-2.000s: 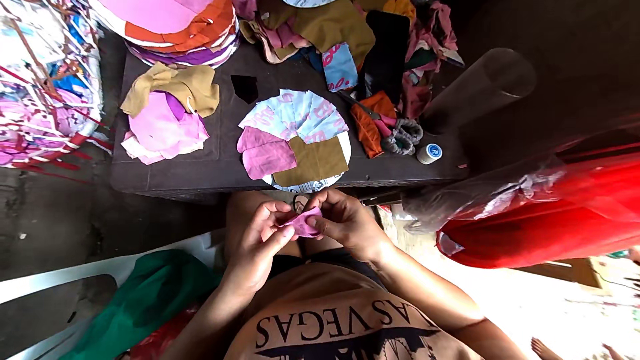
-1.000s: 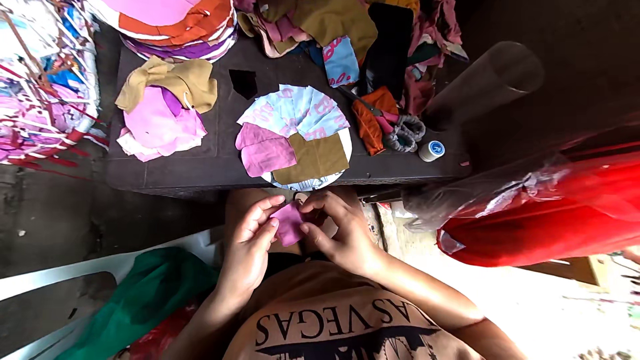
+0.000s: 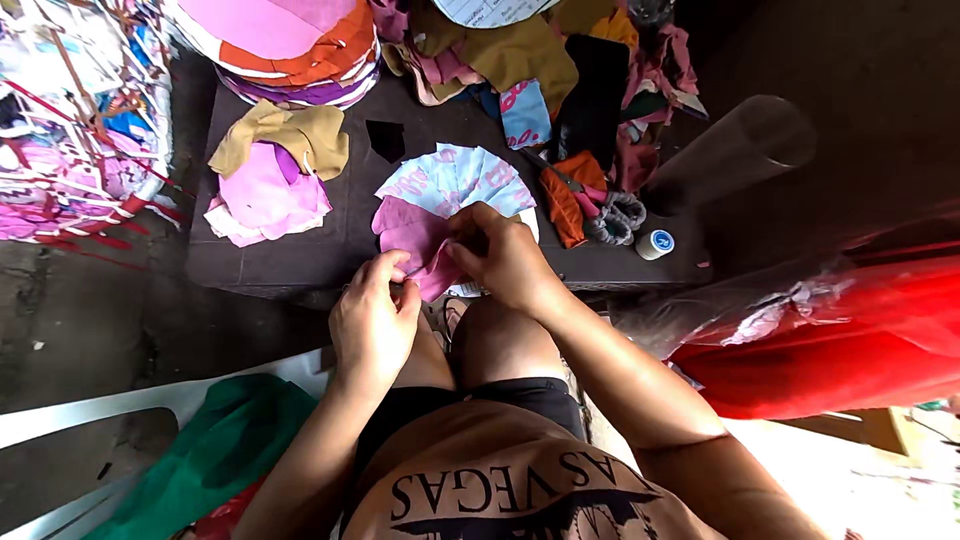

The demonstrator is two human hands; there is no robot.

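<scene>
A round piece of overlapping fabric scraps (image 3: 457,178), light blue printed ones along its far side and pink ones at the left, lies at the dark table's near edge. Over its near part, my left hand (image 3: 379,307) and my right hand (image 3: 499,255) pinch a pink fabric scrap (image 3: 435,276) between them. The left fingers hold its left side, the right thumb and fingers its right side. My right hand hides most of the brown scrap. To the right, scissors (image 3: 574,187) with grey-wrapped handles lie partly on an orange scrap (image 3: 568,214). A spool of white thread (image 3: 655,244) stands nearby.
Pink and tan scraps (image 3: 274,180) lie at the table's left, below stacked round fabric pieces (image 3: 300,45). More scraps (image 3: 517,52) cover the back. A clear plastic cylinder (image 3: 735,142) is at right, above red material in plastic (image 3: 817,337). A mesh container (image 3: 82,120) stands at far left.
Both hands have moved from above the lap up to the round fabric piece, bringing the small pink scrap with them. The right hand now covers most of the brown scrap.
</scene>
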